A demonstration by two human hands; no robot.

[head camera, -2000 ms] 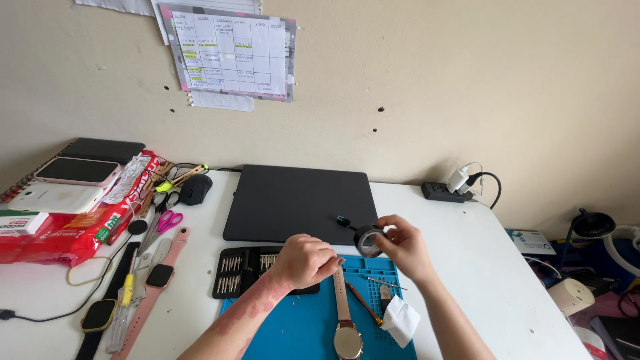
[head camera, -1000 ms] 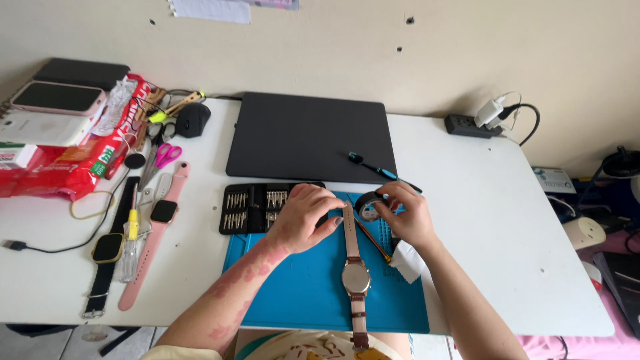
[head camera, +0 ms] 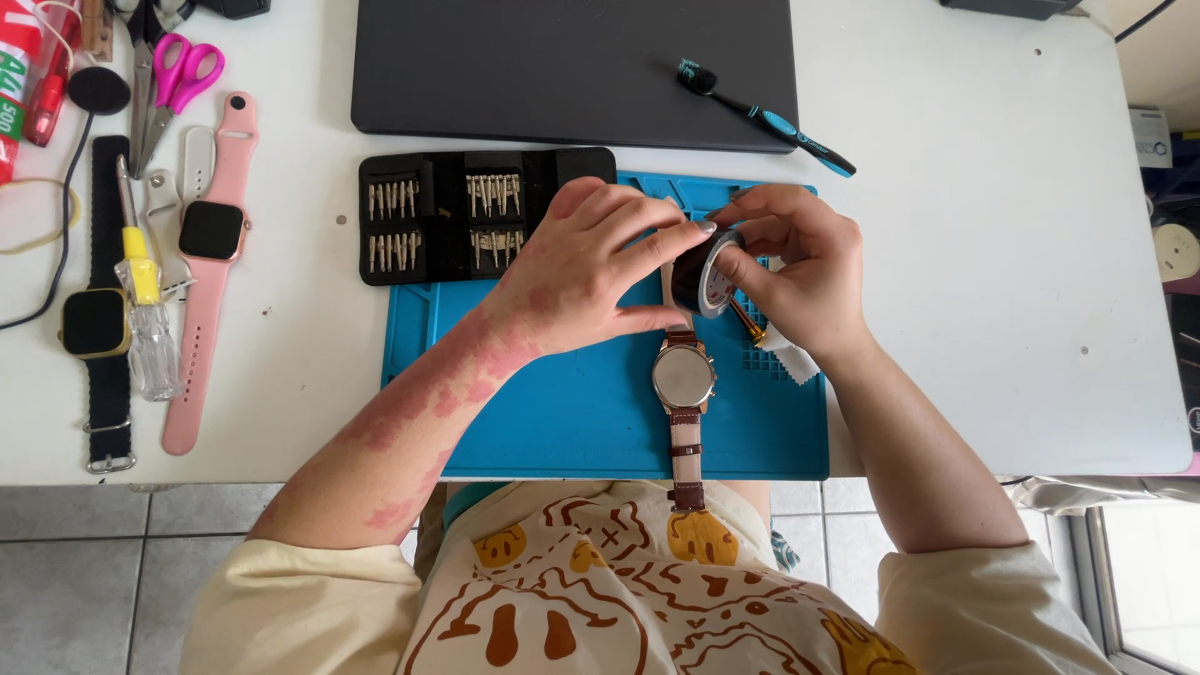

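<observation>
My right hand [head camera: 797, 262] grips a roll of dark tape [head camera: 710, 270], its thumb in the core. My left hand [head camera: 600, 262] reaches to the roll's outer side, thumb and fingers apart; its fingertips are at the tape, and whether they pinch its end cannot be told. Below the roll a wristwatch [head camera: 683, 377] lies face down on a blue silicone work mat [head camera: 553, 394], its brown leather strap running toward me past the mat's edge. The upper strap is partly hidden behind the hands. A white cloth [head camera: 793, 360] and a thin tool with a gold-coloured end [head camera: 753, 328] lie beneath my right hand.
A black bit case [head camera: 445, 253] lies behind my left hand. A toothbrush [head camera: 776, 124] leans over the closed laptop's [head camera: 562, 75] edge. At left lie a pink-strapped smartwatch [head camera: 211, 231], a black-strapped smartwatch [head camera: 94, 323], a clear-handled screwdriver [head camera: 150, 319] and pink-handled scissors [head camera: 178, 84].
The tape roll, held up by my right hand two seconds ago, is now low over the watch strap, and my left hand has come to it. The view has tilted down.
</observation>
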